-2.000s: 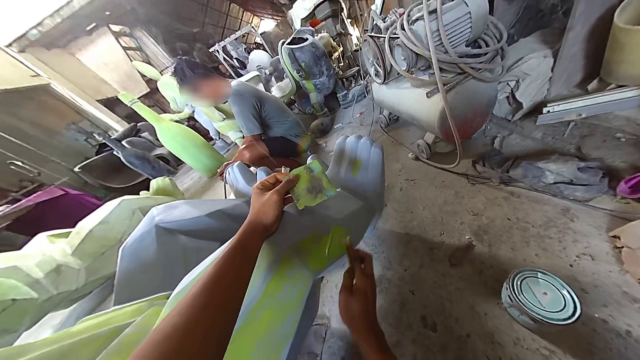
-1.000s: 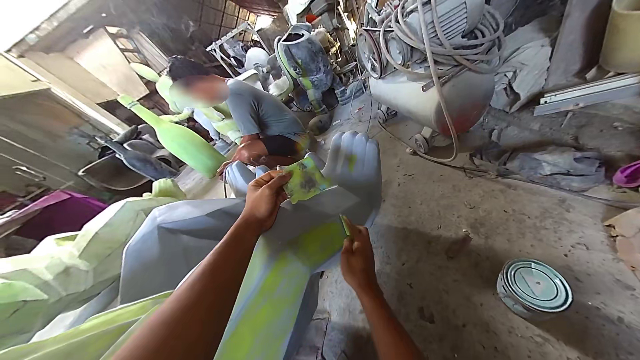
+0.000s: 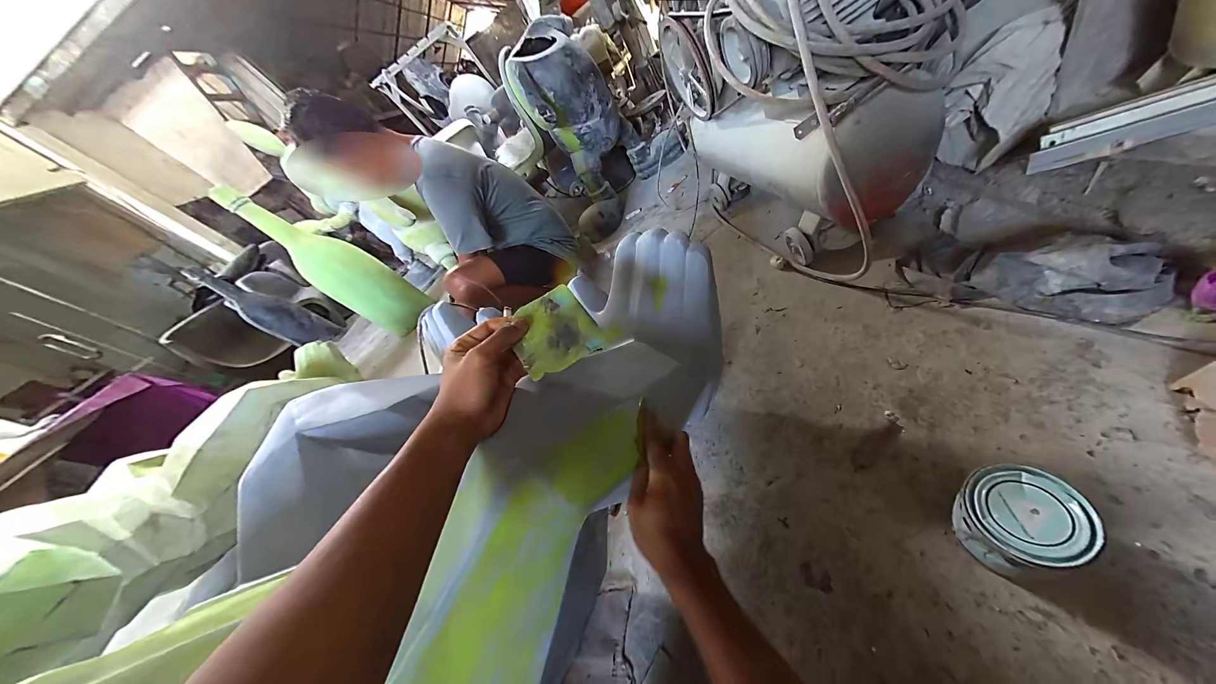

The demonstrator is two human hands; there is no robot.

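Observation:
A large grey sculpted figure's arm [image 3: 513,532], smeared with yellow-green filler, ends in an upturned hand with joined fingers [image 3: 665,285]. My left hand [image 3: 483,370] grips a thin, flat palette [image 3: 559,332] bearing yellow-green paste with a dark patch, held above the sculpted wrist. Lower right, my right hand [image 3: 665,484] is closed at the edge of the filler-covered forearm. A thin edge, seemingly a flat spreader [image 3: 640,432], shows at its fingertips; most of it is hidden.
A person [image 3: 494,209] crouches beyond the sculpture, near a green bottle-shaped piece [image 3: 342,271]. An air compressor [image 3: 817,142] with coiled hose stands at the back right. A lidded metal can [image 3: 1029,518] sits on the concrete floor at right. Pale faceted pieces [image 3: 190,456] lie at left.
My right hand has shifted up from its place two seconds ago and stays by the forearm's right edge. My left hand keeps hold of the palette. The crouching person's head has lowered somewhat.

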